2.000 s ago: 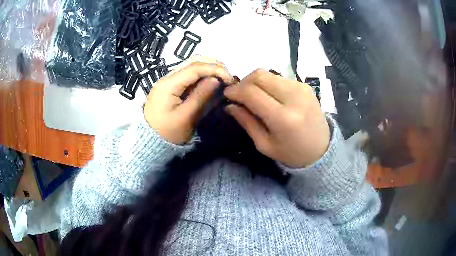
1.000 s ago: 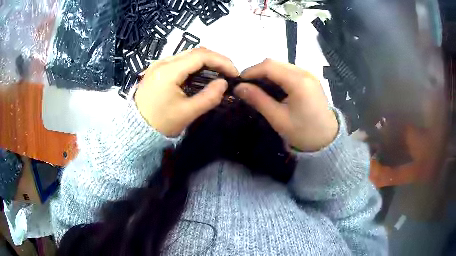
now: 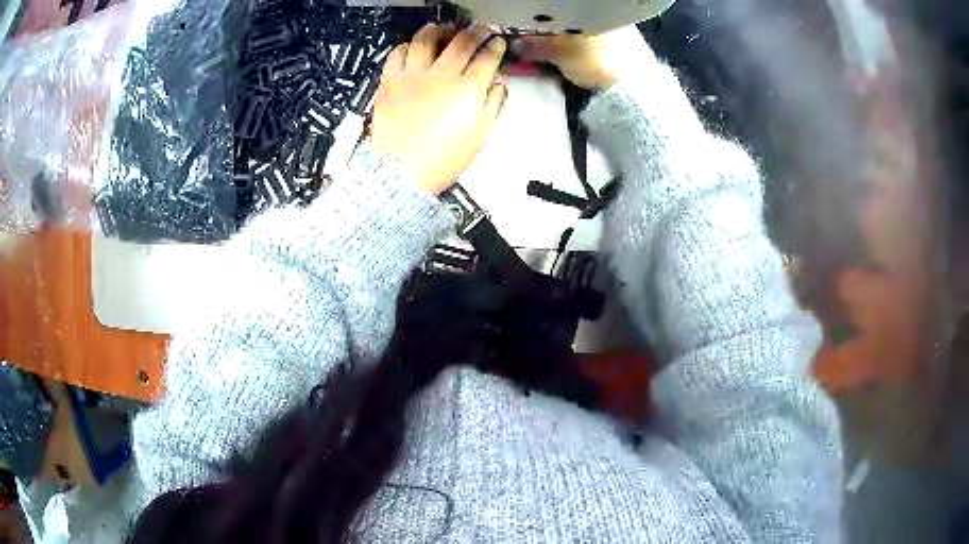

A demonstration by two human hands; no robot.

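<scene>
My left hand (image 3: 438, 112) lies palm down with fingers bent at the front edge of the off-white sewing machine head (image 3: 574, 13). My right hand (image 3: 572, 55) is at the same edge, just right of it, partly cut off from view by the head. What the fingertips touch is hidden. A black webbing strap (image 3: 499, 250) with a metallic-looking buckle (image 3: 463, 213) runs from beneath my left wrist down to a dark bunch near my body. A reddish spot (image 3: 526, 68) shows between the hands.
Loose black slider buckles (image 3: 287, 96) lie left of the hands, beside a clear bag of black buckles (image 3: 170, 138). Short black strap pieces (image 3: 560, 196) lie on the white work plate (image 3: 521, 149). Dark hair hangs over the table edge.
Both hands have moved forward from near my body to the machine head, which has come into view. The strap with a buckle and short strap pieces now show on the plate.
</scene>
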